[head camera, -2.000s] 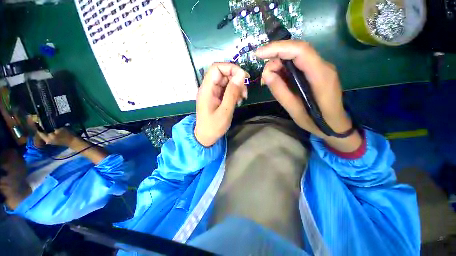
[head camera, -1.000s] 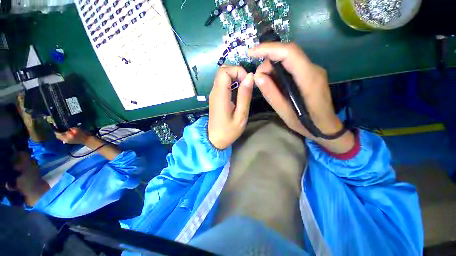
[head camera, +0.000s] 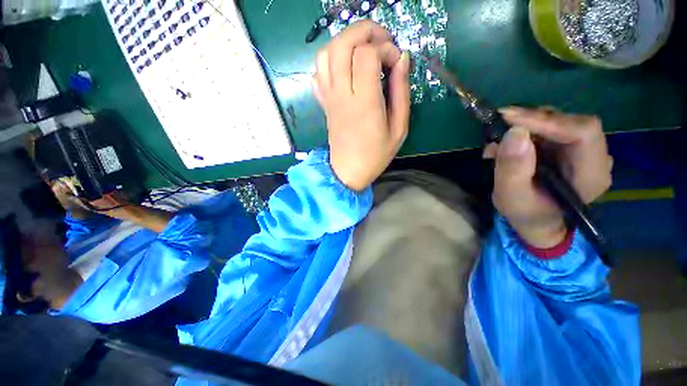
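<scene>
The green and silver circuit board panel (head camera: 428, 38) lies on the bench at the top middle, partly behind my left hand. My left hand (head camera: 363, 102) is over the panel's left part, thumb and fingers pinched together; a small dark part may be between them, but it is mostly hidden. My right hand (head camera: 554, 170) is shut on the black soldering iron (head camera: 561, 188), right of the panel. The iron's brownish collar and thin tip point up and left at the panel's right side. Dark components (head camera: 344, 15) stand along the panel's upper left edge.
A white component sheet (head camera: 218, 98) with rows of dark parts lies left on the green bench (head camera: 482, 60). A yellow-green tub (head camera: 550, 38) with silvery material stands upper right. At far left another person's hands (head camera: 105, 203) are at a black device (head camera: 87, 158). Boards (head camera: 248, 197) show below the bench edge.
My left hand has moved up over the panel. My right hand has moved right and down, away from the left, and the iron's collar and tip now show clear of the fingers.
</scene>
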